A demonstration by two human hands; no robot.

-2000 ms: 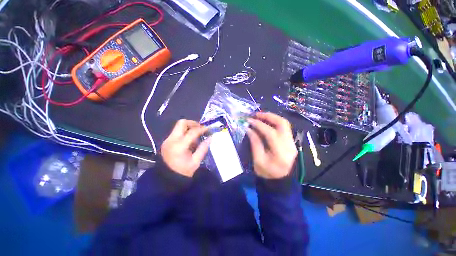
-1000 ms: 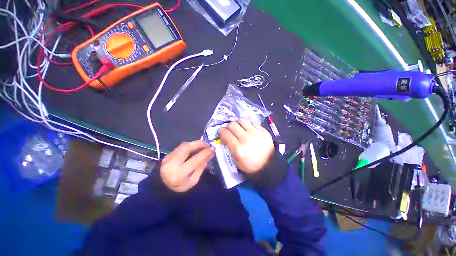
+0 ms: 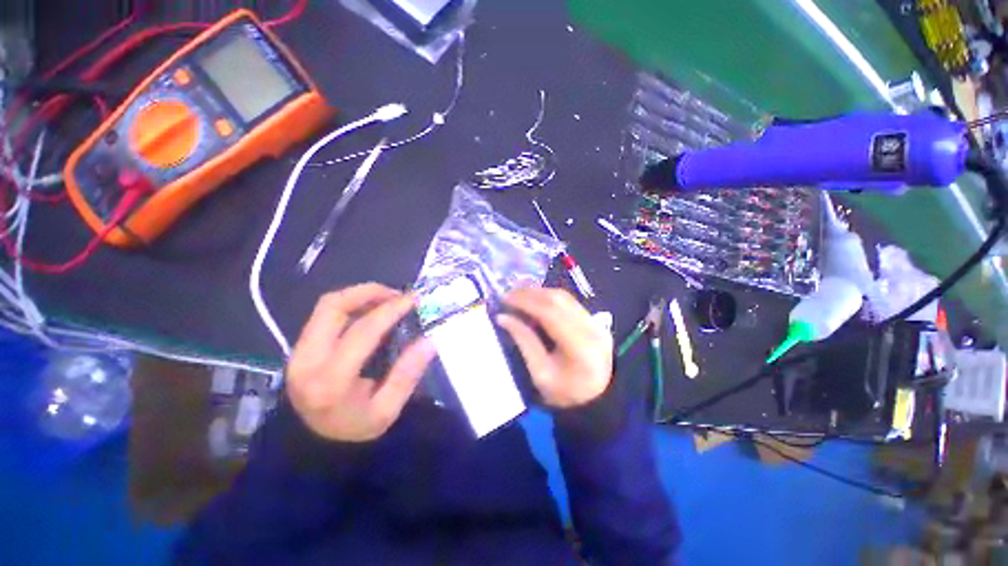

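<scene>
A flat white block (image 3: 478, 370) lies tilted over the near edge of the mat. A small green circuit board (image 3: 442, 301) is at its far end, with a thin dark loop beside it. A crinkled clear plastic bag (image 3: 484, 241) lies under and beyond that end. My left hand (image 3: 352, 363) holds the left side of the block near the board, thumb and fingers pinched. My right hand (image 3: 558, 345) is at the right side, its fingertips close to the block's edge; whether they touch it I cannot tell.
Orange multimeter (image 3: 199, 127), white USB cable (image 3: 282, 216), tweezers (image 3: 340, 210) and a solder coil (image 3: 514, 169) lie left and beyond. At right are a purple hot air gun (image 3: 818, 153) over a blister tray (image 3: 718, 238), green-handled cutters (image 3: 654, 343) and a green-tipped bottle (image 3: 820, 315).
My right hand has moved off the board end to the right, uncovering the board. My left hand has shifted left and stays at the block. The view has shifted, so the multimeter sits further left.
</scene>
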